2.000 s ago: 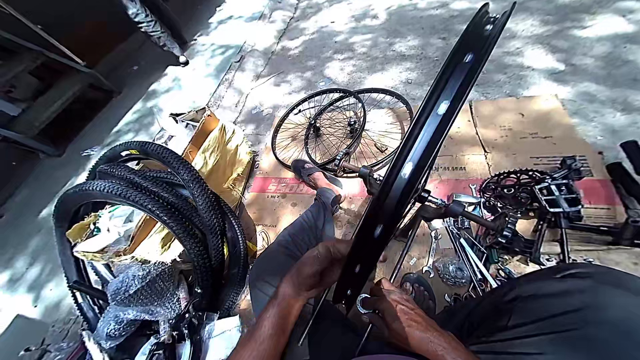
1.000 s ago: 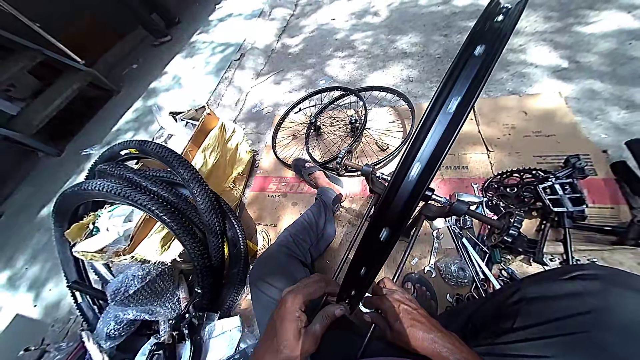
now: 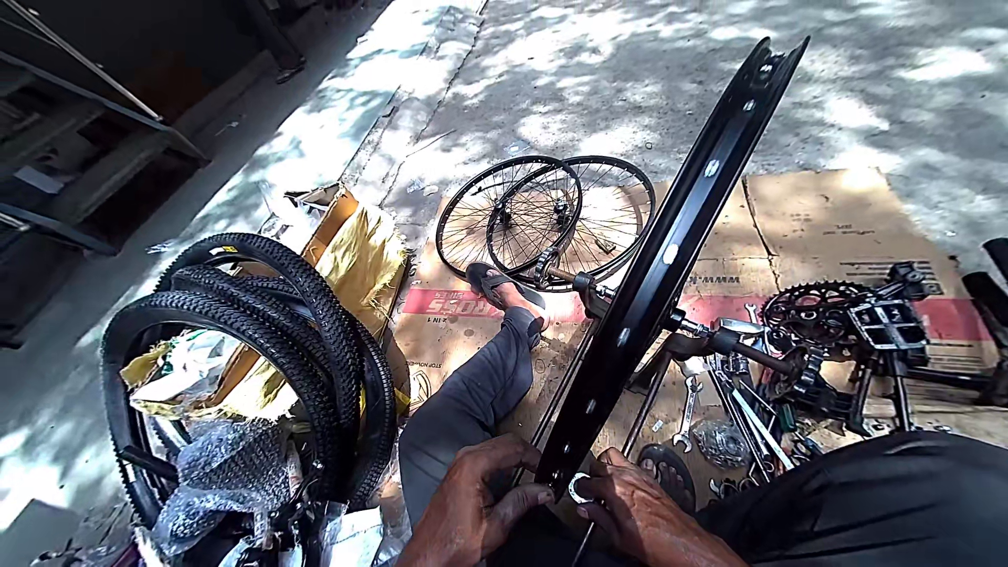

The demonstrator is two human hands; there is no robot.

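Note:
A black bicycle wheel rim stands upright and edge-on before me, tilted to the right, its hub area carried on a metal stand. My left hand grips the rim's lower left side with fingers and thumb. At the lower right side, my right hand pinches a small round silvery tool, which looks like a spoke wrench, against the rim. Its exact fit on a spoke nipple is hidden. Thin rods run down beside the rim near both hands.
Two spoked wheels lie overlapping on printed cardboard ahead. Knobby tires and bubble wrap are piled left. At right are a crankset, a pedal, an open-end wrench and other tools. My sandaled foot rests on the cardboard.
My left hand has shifted from higher on the rim's left side down to its near lower edge. My right hand stays at the rim's lower right side.

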